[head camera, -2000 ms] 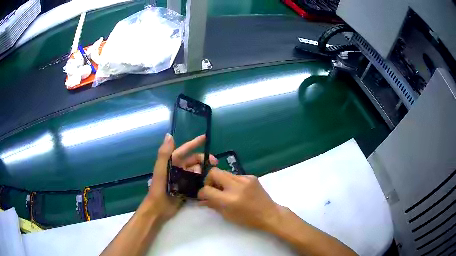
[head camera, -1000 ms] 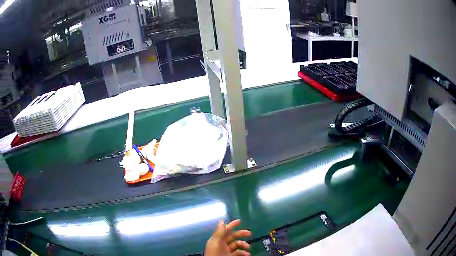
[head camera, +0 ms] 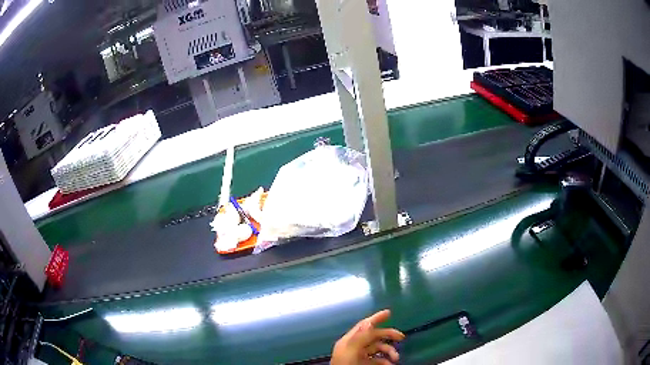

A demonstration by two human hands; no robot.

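A thin black phone middle frame (head camera: 465, 325) lies on the glossy green surface (head camera: 299, 324) at the bottom, right of centre. Its far right corner with a small pale patch shows; its left part is hidden behind my hand or cut off by the edge. My left hand (head camera: 367, 343) comes in at the bottom centre, cut off at the wrist. Its fingers are apart and point right, close to the frame's left end; whether they touch it I cannot tell. I see nothing held in it. My right hand is out of the picture.
White sheet (head camera: 552, 335) at lower right. Clear plastic bag (head camera: 313, 192) and orange tray (head camera: 239, 244) lie left of the metal post (head camera: 378, 150). Machine housing (head camera: 588, 78) at right. Dark frame parts (head camera: 128, 359) and cables at lower left.
The view has tilted up and swung left. My hands worked on a frame before; that frame has left the picture. My left hand is now empty and low; my right hand is gone from view.
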